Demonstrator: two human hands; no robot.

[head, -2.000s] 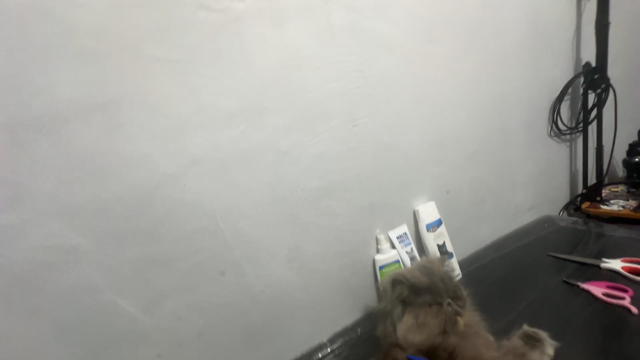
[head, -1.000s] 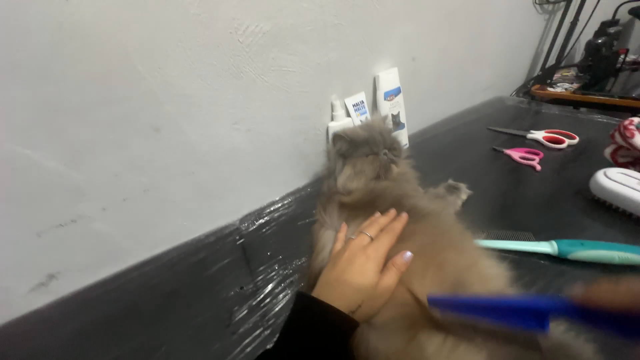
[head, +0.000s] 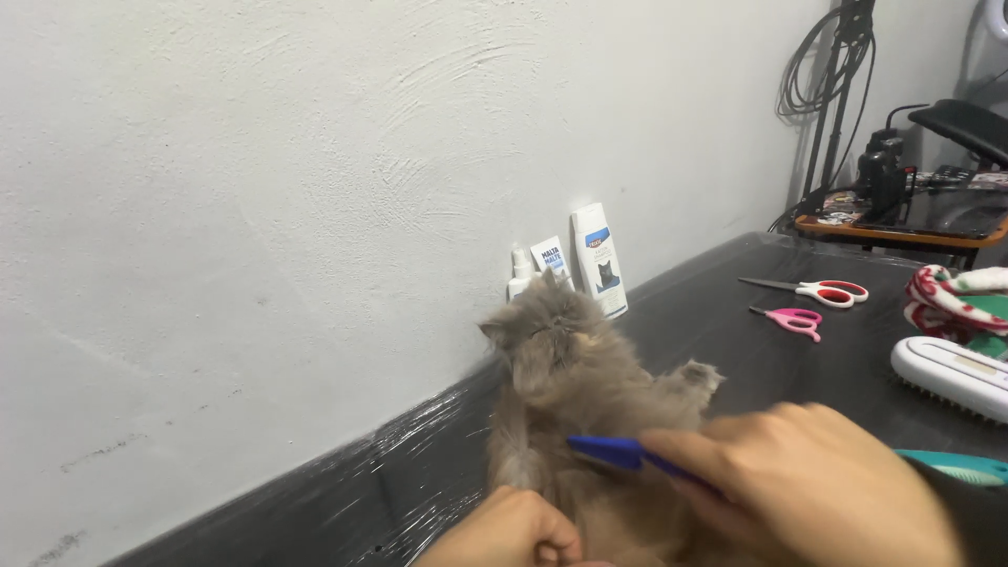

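Note:
A long-haired grey-brown cat [head: 583, 386] lies on a black plastic-covered table [head: 677, 291], its head toward the wall. My right hand [head: 795, 472] grips a blue grooming comb [head: 610, 450], whose head rests against the fur of the cat's chest; its teeth cannot be made out. At the bottom edge, my left hand [head: 512, 531] has its fingers curled against the cat's near foreleg and side. Whether it pinches fur or the leg is hidden.
Against the white wall lean a white shampoo bottle [head: 600, 264], a tube [head: 551, 256] and a spray bottle [head: 520, 276]. To the right lie red-handled scissors [head: 835, 293], pink scissors [head: 795, 321], a white brush [head: 957, 378], a teal-handled tool [head: 953, 466] and a red-and-white cloth [head: 941, 303].
My left hand lay flat on the cat a second ago; now its fingers are curled, lower down. The blue comb has come up to the cat's chest. The cat's head has turned.

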